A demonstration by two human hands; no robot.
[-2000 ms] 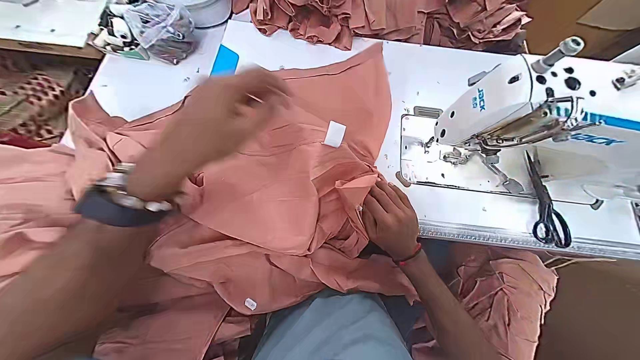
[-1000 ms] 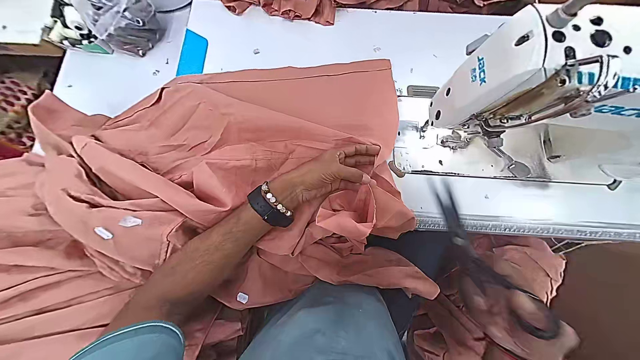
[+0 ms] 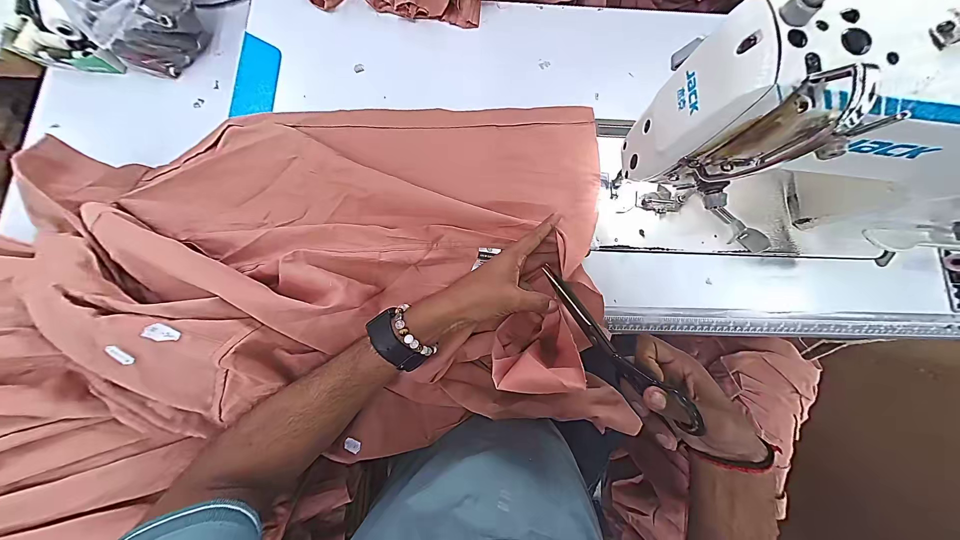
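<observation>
Salmon-coloured fabric (image 3: 420, 180), a garment with seams, lies spread over the sewing table and my lap. My left hand (image 3: 502, 289), with a black band and a beaded bracelet at the wrist, presses on the cloth, thumb and forefinger apart around a folded edge. Just left of its fingers a small label (image 3: 486, 258) shows. A pair of black-handled scissors (image 3: 589, 322) is in my right hand (image 3: 694, 401); the blade tips lie between my left thumb and forefinger, against the fabric. The blades look closed together. Whether they touch thread is too small to tell.
At the right stands a white Jack sewing machine (image 3: 705, 97), its needle area beside the cloth. A ruler strip (image 3: 750, 322) runs along the table's front edge. A plastic bag (image 3: 150, 34) sits at the top left. More salmon fabric (image 3: 772, 375) hangs below the table at the right.
Two seconds ago the scissors lay on the machine bed; now my right hand holds them, their tips brought to the cloth by my left hand. The fabric's hemmed panel lies flatter than at first.
</observation>
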